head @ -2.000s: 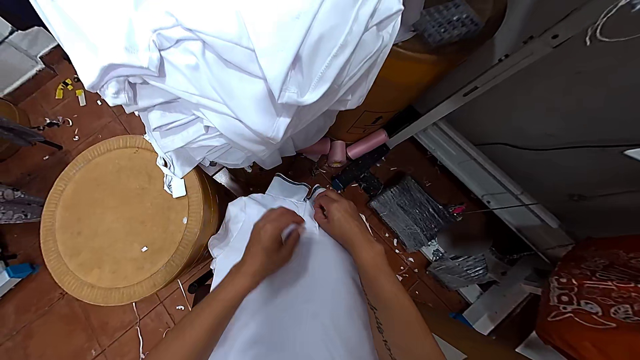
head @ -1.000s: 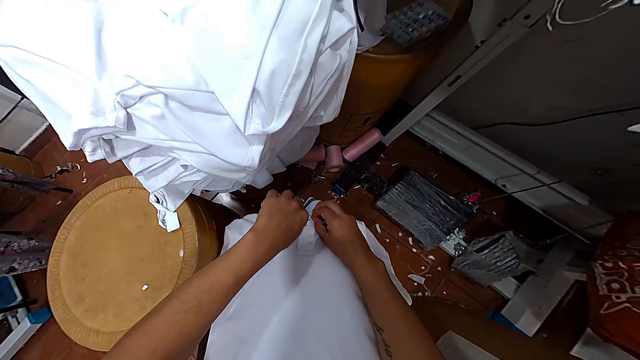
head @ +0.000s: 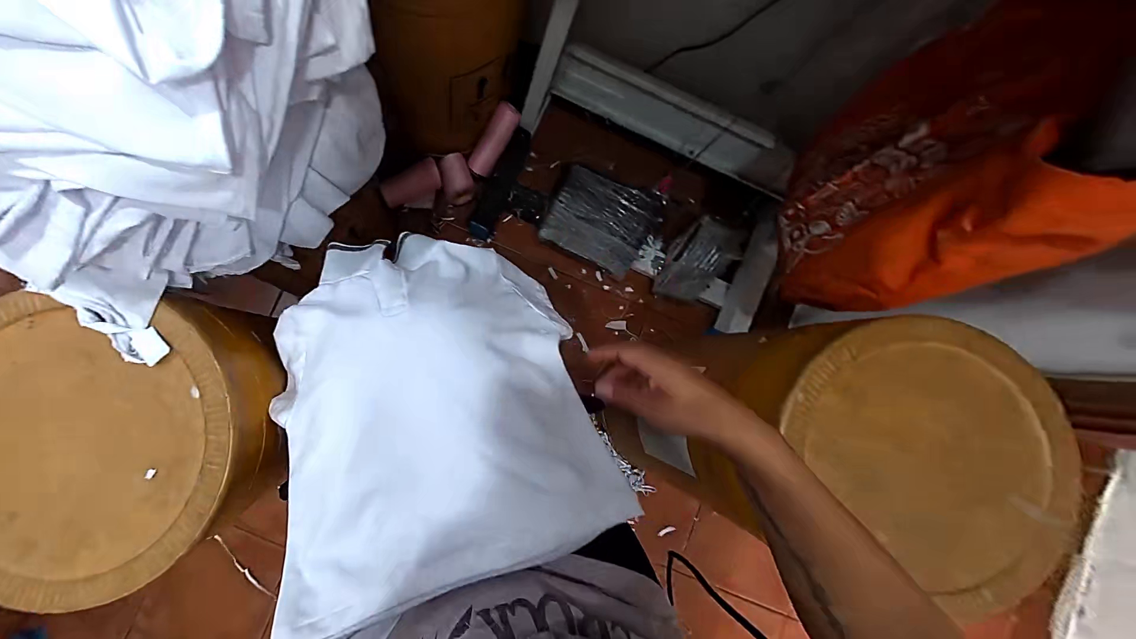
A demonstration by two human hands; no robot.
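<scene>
A white polo shirt (head: 444,426) lies spread over my lap, its collar (head: 359,262) with a dark trim line at the far end and a short placket below it. My right hand (head: 652,386) hovers just right of the shirt, fingers loosely curled and slightly blurred; I see nothing held in it. A small dark object (head: 592,404) shows beside its fingertips, too unclear to name. My left hand is out of the picture. To the upper left hangs a big heap of white garments (head: 169,133), one end draped over a round drum lid (head: 98,461).
On the right stands a second drum (head: 932,461), below an orange printed bag (head: 958,195). Pink thread cones (head: 457,177) and plastic-wrapped packages (head: 603,217) rest on the tiled floor (head: 737,550) among white scraps. A black cord (head: 710,590) curves near my lap.
Both hands have left the shirt's collar: the right one has moved to the shirt's right side, the left one out of view. The view has swung to the right.
</scene>
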